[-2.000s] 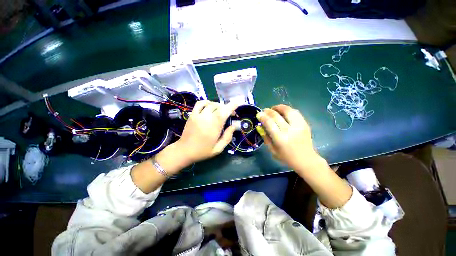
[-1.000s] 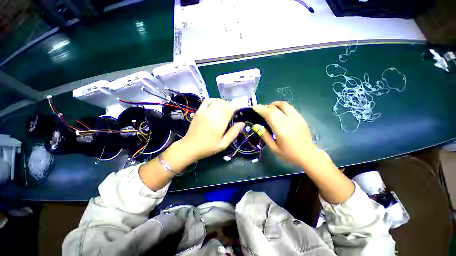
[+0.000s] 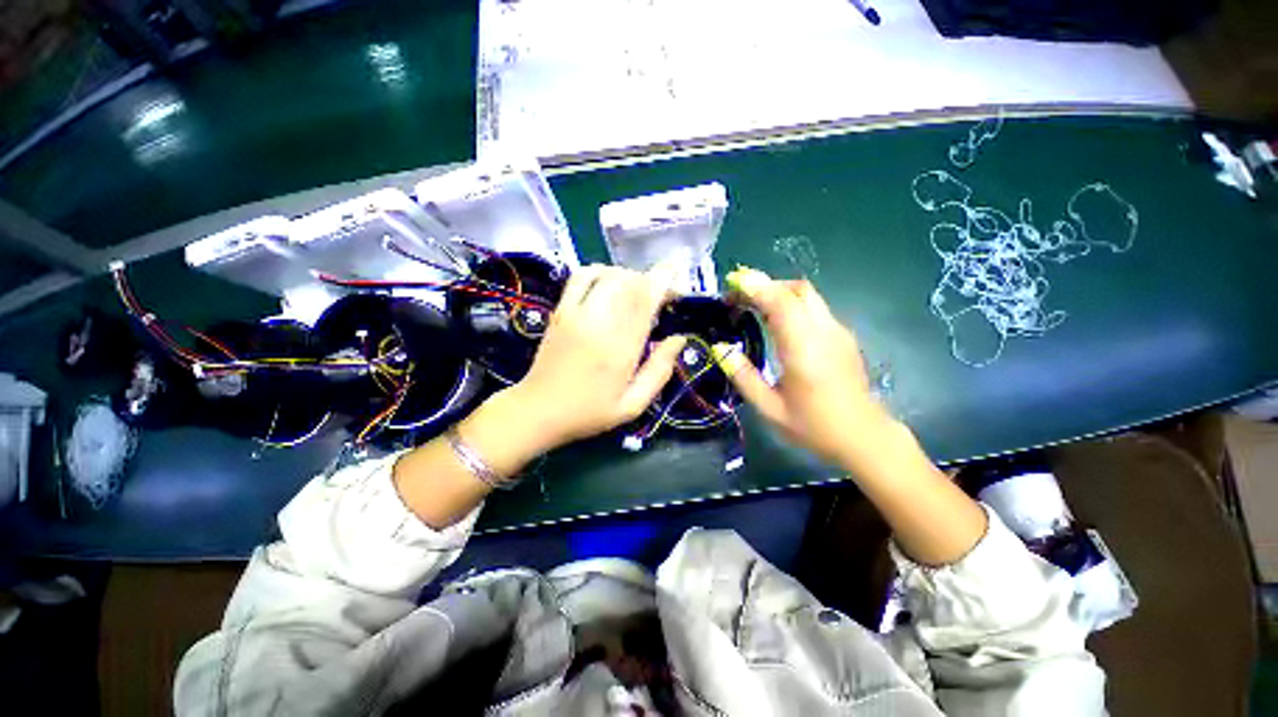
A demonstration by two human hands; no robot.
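Observation:
A camera housing (image 3: 712, 406) stands open end up on the green bench, its white bracket (image 3: 663, 224) pointing away from me. Thin coloured leads (image 3: 674, 405) with small white plugs hang over its near rim. My left hand (image 3: 596, 353) holds the housing's left side, its thumb at the opening. My right hand (image 3: 809, 362) is at the right side, thumb inside the opening and index finger, with a yellow cap, at the far rim. What the right fingertips touch inside is too small to tell.
Three more housings with white brackets (image 3: 484, 205) and loose wires (image 3: 154, 325) stand to the left. Small black round parts (image 3: 95, 350) and a white loop clump (image 3: 98, 451) lie at far left. Tangled white loops (image 3: 998, 280) lie at right. A white sheet (image 3: 827, 77) is behind.
The right hand's index finger has moved from inside the housing to its far rim, and its fingers have spread. The plugs now hang over the near rim. The left hand has stayed on the housing.

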